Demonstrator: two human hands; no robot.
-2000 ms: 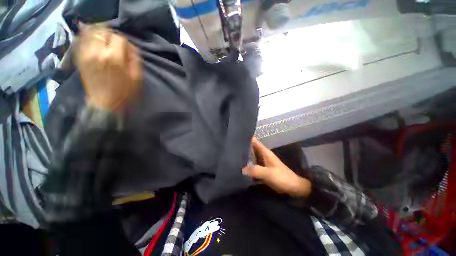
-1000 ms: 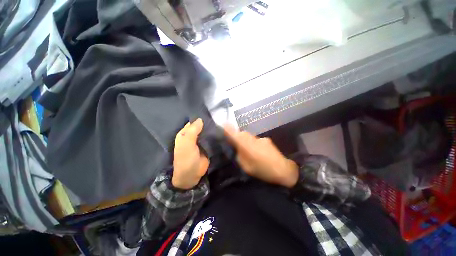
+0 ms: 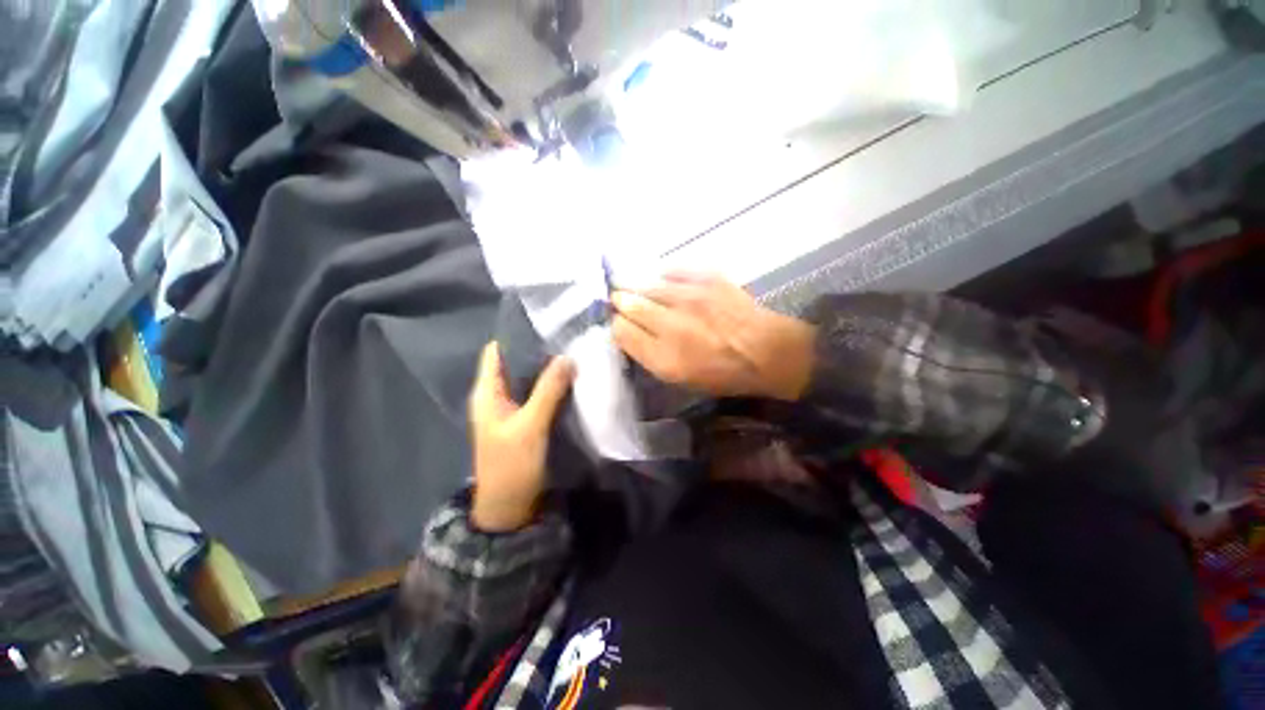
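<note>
A dark grey garment panel (image 3: 347, 305) is spread in folds left of the machine and hangs toward the lap. A white and pale grey piece (image 3: 604, 395) runs from near the needle area down between my hands, with a small dark strip at its edge. My right hand (image 3: 701, 333) pinches the pale piece near its upper part. My left hand (image 3: 513, 430) lies at the edge of the dark panel, thumb and forefinger spread; its other fingers are hidden, so its hold is unclear. The sewing machine head (image 3: 458, 70) is above, its needle area lost in glare.
A pile of striped pieces (image 3: 104, 208) is heaped at the left, with more striped cloth hanging below. The white machine bed and a scale strip (image 3: 902, 257) extend right. A red plastic basket (image 3: 1235, 596) is at the lower right. A translucent pale sheet (image 3: 888, 63) lies on the bed.
The pale piece has come into view between my hands, where dark cloth was bunched. My right hand has moved up and slightly right. My left hand has opened its thumb and forefinger.
</note>
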